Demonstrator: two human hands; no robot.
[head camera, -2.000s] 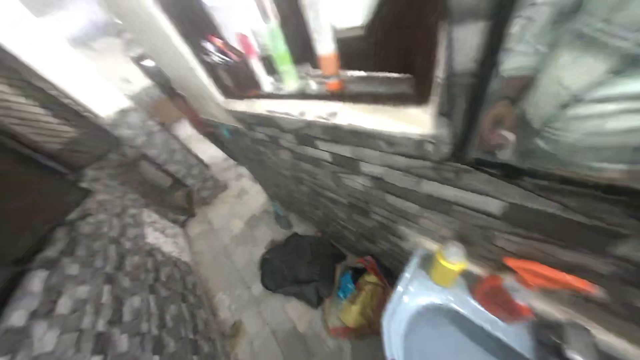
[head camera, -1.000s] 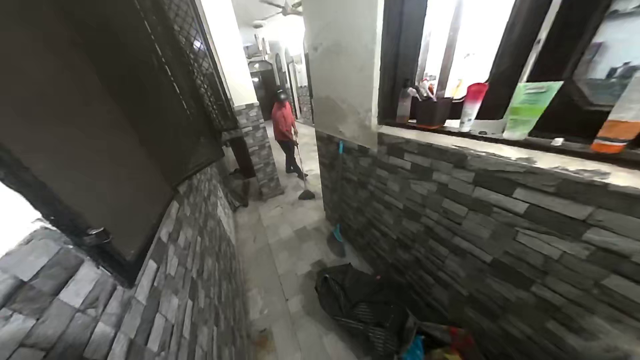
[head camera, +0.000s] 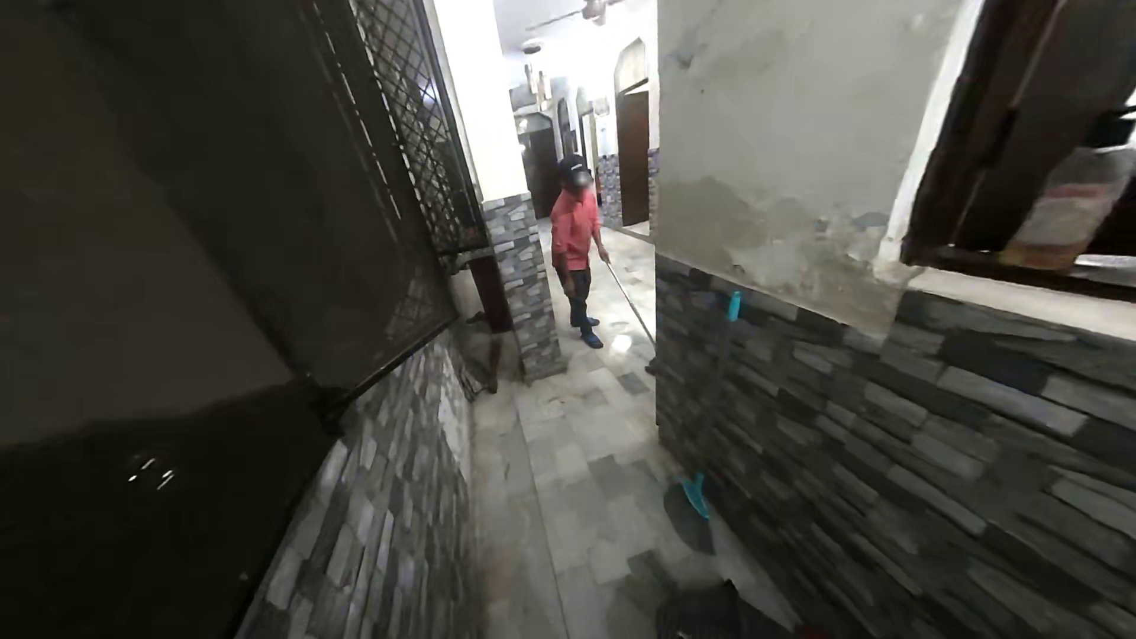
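Neither my left hand nor my right hand shows in the head view. Ahead, past the end of the passage, a person in a red shirt and dark cap (head camera: 577, 226) stands on the tiled floor. One hand of that person holds a long pole (head camera: 630, 303), whose lower end meets the floor by the wall corner. Against the right wall leans a long-handled tool with a turquoise grip (head camera: 734, 306) and a turquoise fitting (head camera: 697, 497) near the floor. Dark fabric or bag material (head camera: 710, 612) lies at the bottom edge, partly cut off.
Stone-patterned walls (head camera: 887, 426) flank the narrow tiled passage (head camera: 577, 497). An opened dark panel with mesh (head camera: 408, 115) juts out on the left, near a tiled pillar (head camera: 525, 284). On the right window ledge stands a bottle (head camera: 1069, 209).
The view has swung away from the basin and moved along the passage. The person in red now stands upright, with the pole's lower end farther right than before.
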